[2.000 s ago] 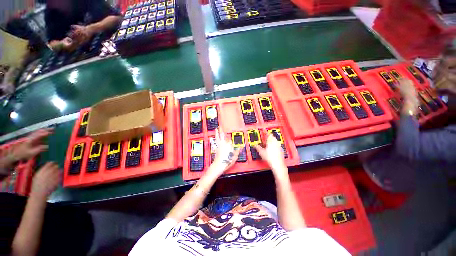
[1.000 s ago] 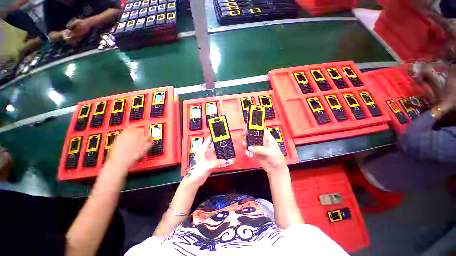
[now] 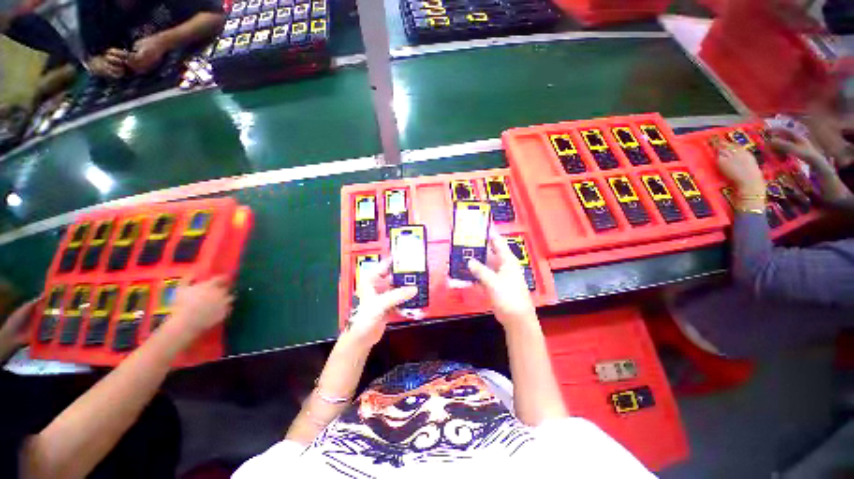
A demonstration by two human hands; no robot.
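Observation:
My left hand (image 3: 376, 301) holds a black keypad phone (image 3: 409, 264) upright, its yellow-framed screen lit pale, with the thumb on the keys. My right hand (image 3: 501, 281) holds a second such phone (image 3: 469, 239), also with a lit pale screen, thumb at its keypad. Both phones are above a red tray (image 3: 433, 198) on the bench edge. More phones lie in this tray's pockets at its left, upper right and lower right. The held phones and my hands hide part of the lower row.
A person's hands hold a red phone tray (image 3: 140, 271) at left. Stacked red trays (image 3: 548, 220) stand right of mine, with another worker's arms beyond. A grey post (image 3: 378, 84) rises behind. A lower red tray (image 3: 646, 435) holds two loose pieces.
The screens of both held phones have turned from dark to lit. The neighbour's left tray has moved left along the green bench. The cardboard box seen earliest on it is gone from there.

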